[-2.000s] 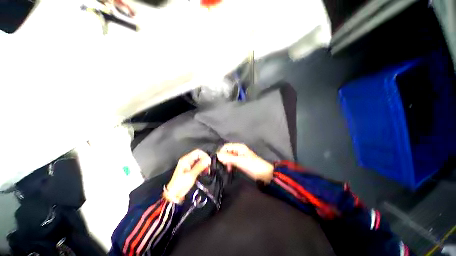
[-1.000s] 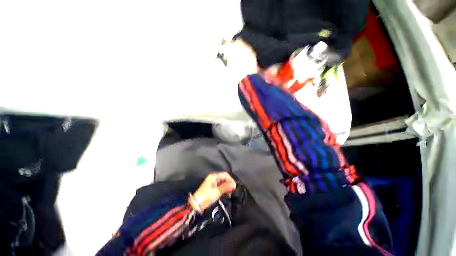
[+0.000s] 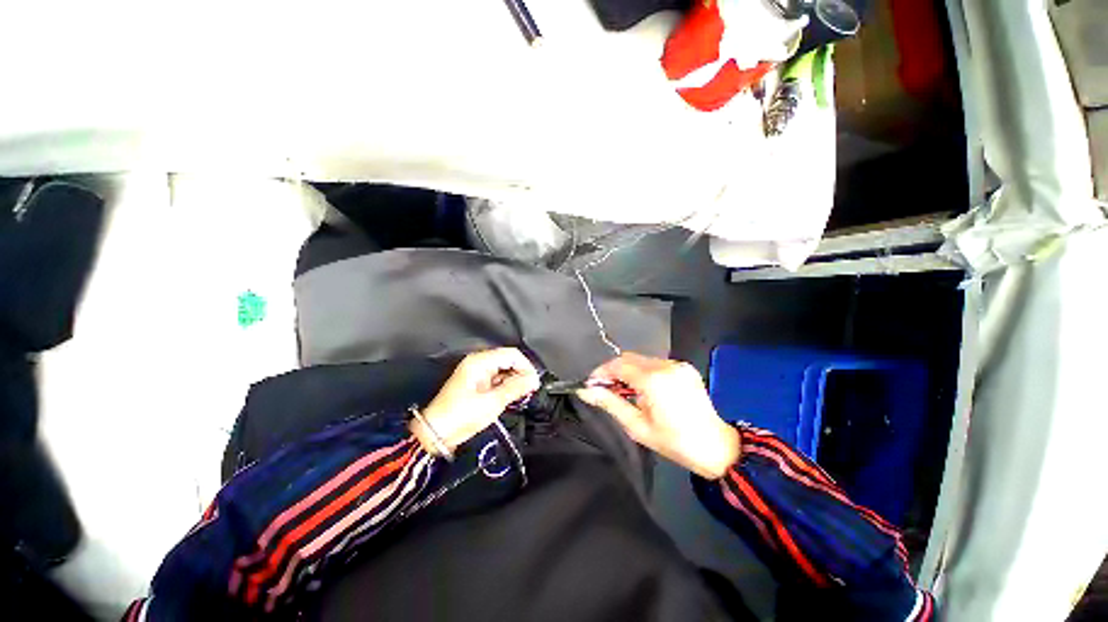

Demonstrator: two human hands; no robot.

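A crumpled black fabric bag lies on my lap over a dark grey lap cloth; a silver-white zipper line curls on it. My left hand pinches its upper edge. My right hand is closed on small thread snips; their dark tips point left, close to my left fingertips, and red shows between my right fingers. A pale thread hangs from below the table edge to my right hand. Whether the tips touch fabric or thread cannot be told.
The white table crosses ahead, with a dark pen, a red-labelled bottle and a metal bunch at its right corner. Clear plastic hangs under its edge. Black bags lie left. A blue crate stands right.
My right hand has come back from the table to the lap, now with the snips, and meets my left hand. The view has shifted. My left hand still holds the bag.
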